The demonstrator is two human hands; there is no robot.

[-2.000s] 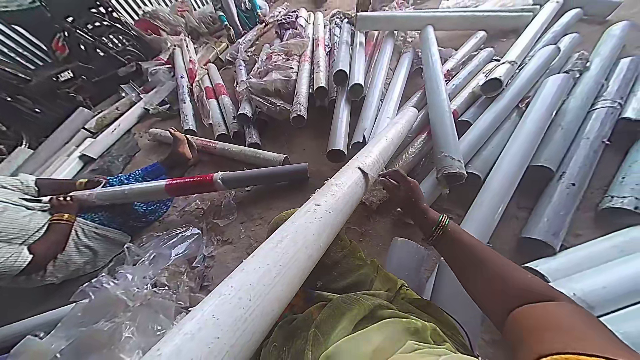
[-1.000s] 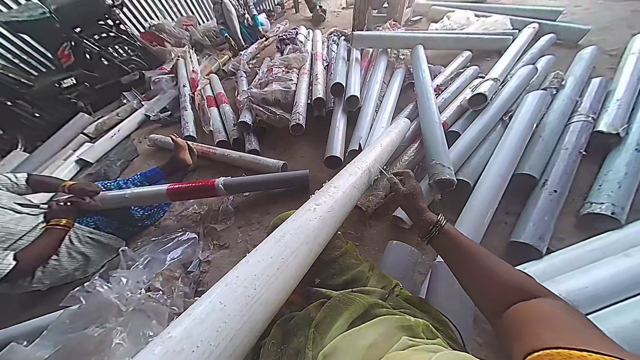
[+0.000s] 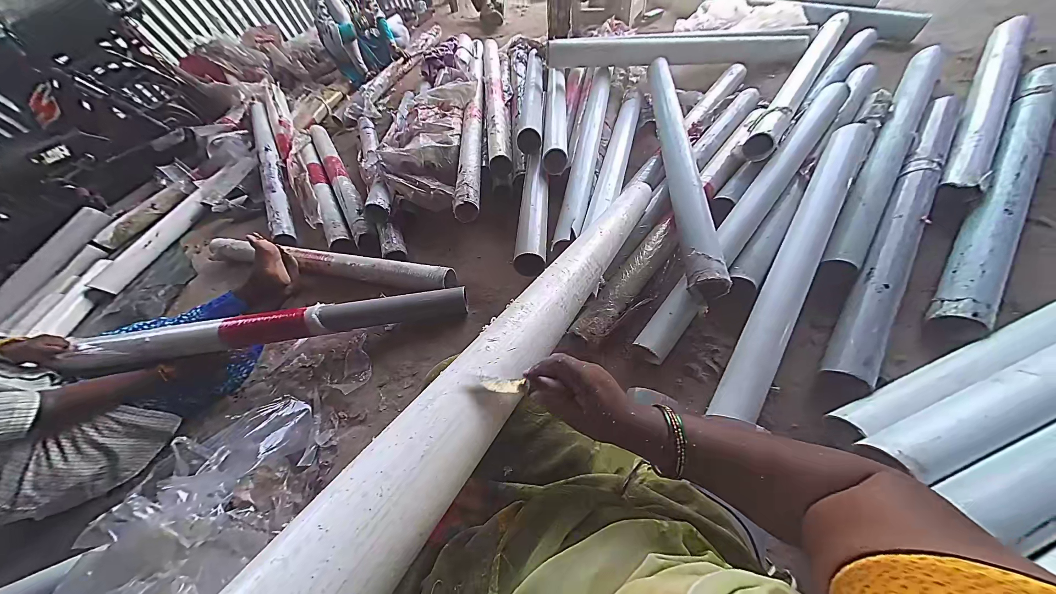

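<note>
A long whitish pipe (image 3: 462,396) lies slantwise across my lap, over green cloth (image 3: 610,520), its far end pointing up and to the right. My right hand (image 3: 577,392), with bangles at the wrist, is at the right side of this pipe. Its fingers are pinched on a small thin pale piece (image 3: 503,385) that rests against the pipe's surface; whether it is a blade or a scrap I cannot tell. Small flakes dot the pipe's upper part. My left hand is not in view.
At left another person's hands hold a grey pipe with a red band (image 3: 264,327); that person's foot (image 3: 268,266) is beside a shorter pipe (image 3: 355,268). Crumpled clear plastic (image 3: 223,495) lies lower left. Many grey pipes (image 3: 792,272) cover the ground ahead and right. A corrugated sheet stands at the back.
My right hand has moved down along the pipe toward me, from near its far end to nearer its middle. The other person's banded pipe has hardly moved.
</note>
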